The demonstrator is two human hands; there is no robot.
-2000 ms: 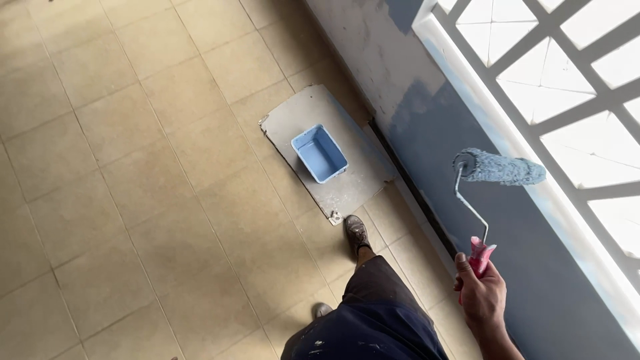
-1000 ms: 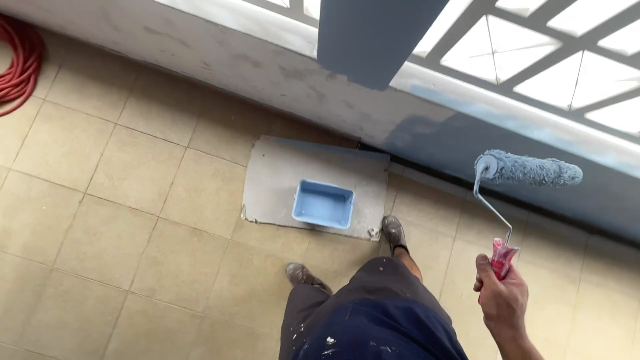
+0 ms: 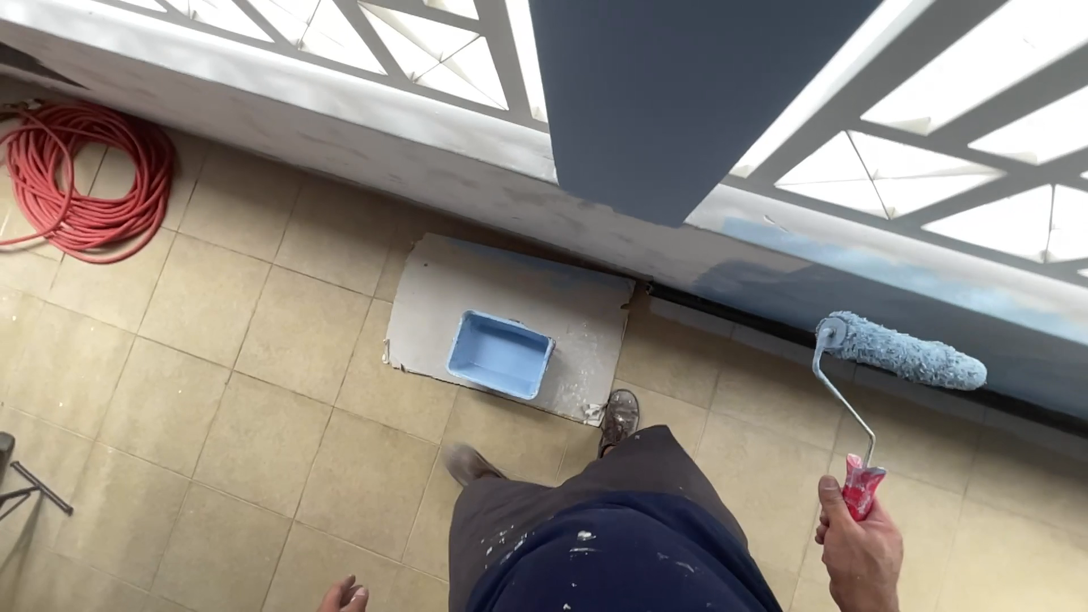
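Observation:
My right hand (image 3: 860,544) grips the red handle of a paint roller (image 3: 905,350), whose shaggy cover is coated in light blue paint and points up and to the right. The blue plastic paint tray (image 3: 501,353) sits on a flat sheet of board (image 3: 586,340) on the floor, in front of my feet. Only the fingers of my left hand (image 3: 344,593) show at the bottom edge, left of my body; they touch no visible object, and the rest of the hand is hidden.
Ahead runs a low wall (image 3: 340,149), partly painted blue on the right, with a dark blue pillar (image 3: 671,93) and white lattice openings above. A coiled red hose (image 3: 85,183) lies on the tiled floor at the left. Dark metal legs (image 3: 38,486) stand at the lower left edge.
The view has turned a lot, bringing the hose and pillar into sight. My left fingers have come into view. The roller stays raised in my right hand; my left foot has shifted.

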